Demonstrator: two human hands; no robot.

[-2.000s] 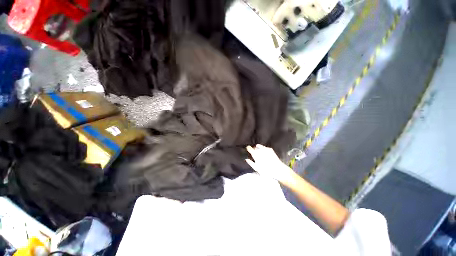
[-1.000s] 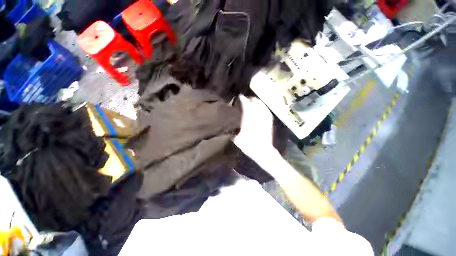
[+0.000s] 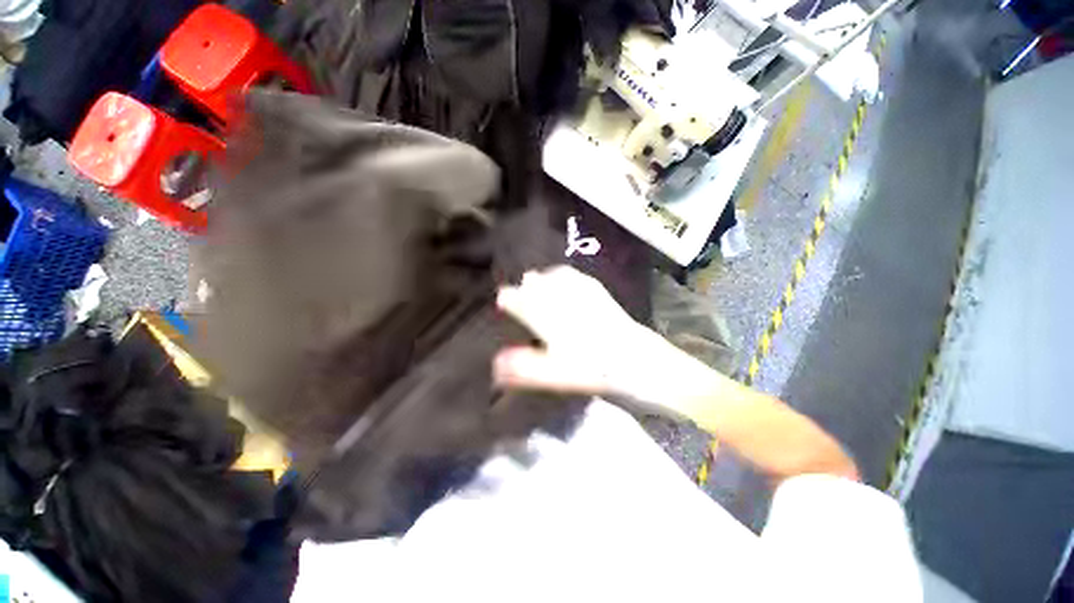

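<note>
A dark brown garment (image 3: pixel 318 271) spreads in front of me, blurred, with its upper part raised over the floor and beside the red stools. My right hand (image 3: pixel 565 336) is over its right side, with thumb and fingers apart and no cloth seen pinched between them. Whether the fingertips touch the cloth cannot be told. A small white looped strip (image 3: pixel 581 238) lies on dark cloth just above this hand. My left hand is not visible.
Red stools (image 3: pixel 115 139) and a blue crate (image 3: pixel 45 265) are at the left. A dark garment heap (image 3: pixel 112 454) lies lower left, by a cardboard box (image 3: pixel 259 454). A sewing machine (image 3: pixel 677 124) stands on a white table (image 3: pixel 601 177) at upper right. Yellow-black tape (image 3: pixel 813 253) crosses the floor.
The brown garment has moved up and left and now covers part of the box. My right hand has moved lower and its fingers are apart. The view has shifted.
</note>
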